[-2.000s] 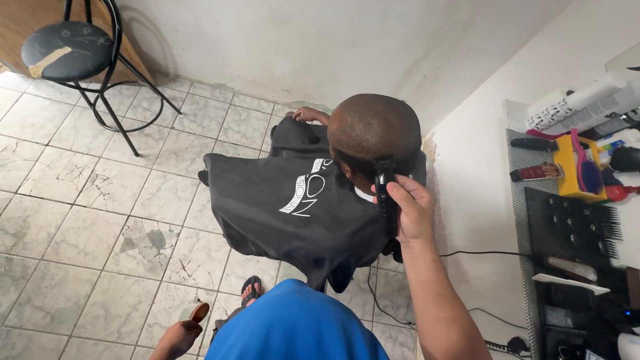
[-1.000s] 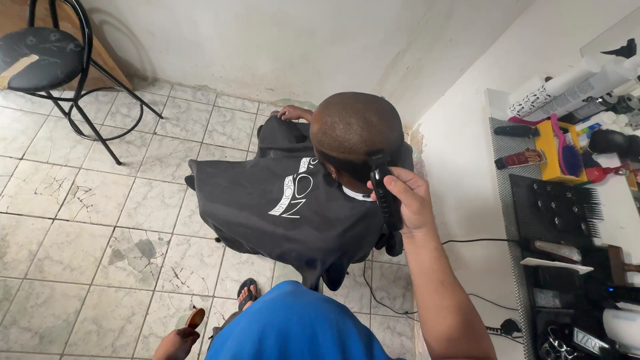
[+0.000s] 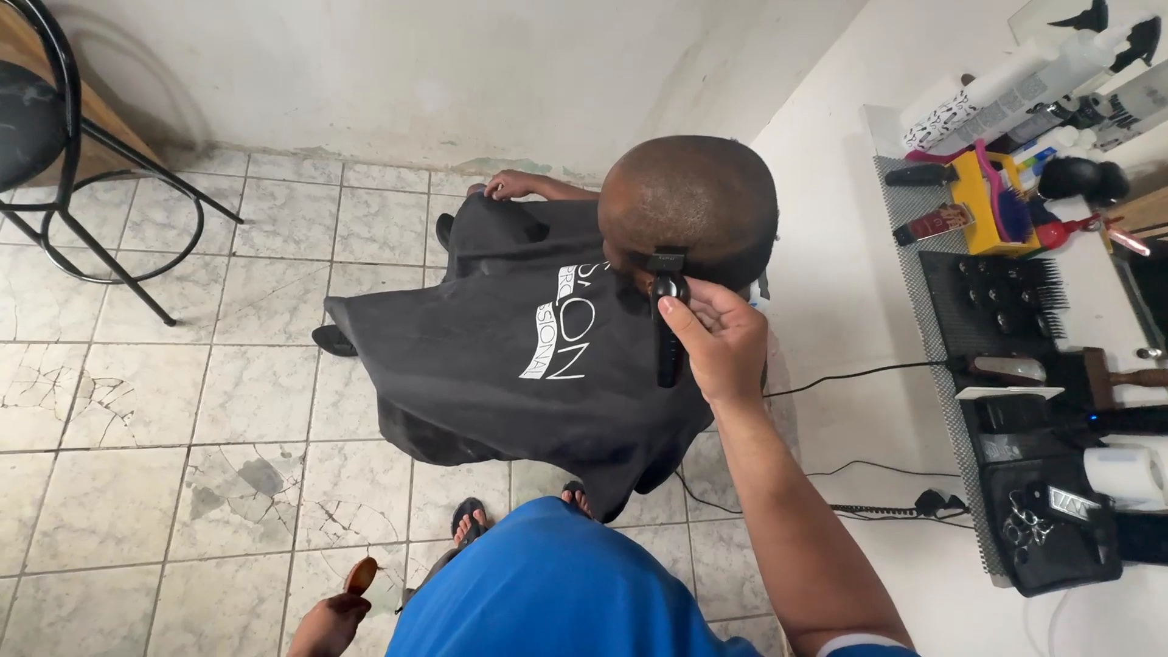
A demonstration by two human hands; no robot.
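My right hand holds a black hair clipper, its guard comb touching the side of the seated person's head near the temple. The hair there is cut very short. A black barber's cape with white lettering covers the person's body and lap. One hand of that person shows past the cape's far edge. Low at the left, away from the cape, my left hand grips a brush with a brown back; its bristles are barely visible.
On the right, a wall shelf carries spray bottles, a yellow holder with brushes, guard combs and scissors on a black tray. Cords hang below it. A black stool stands at the upper left.
The clipper has moved on the side of the head, from further back toward the temple. My left hand still holds the brush low at the left. The view has shifted somewhat.
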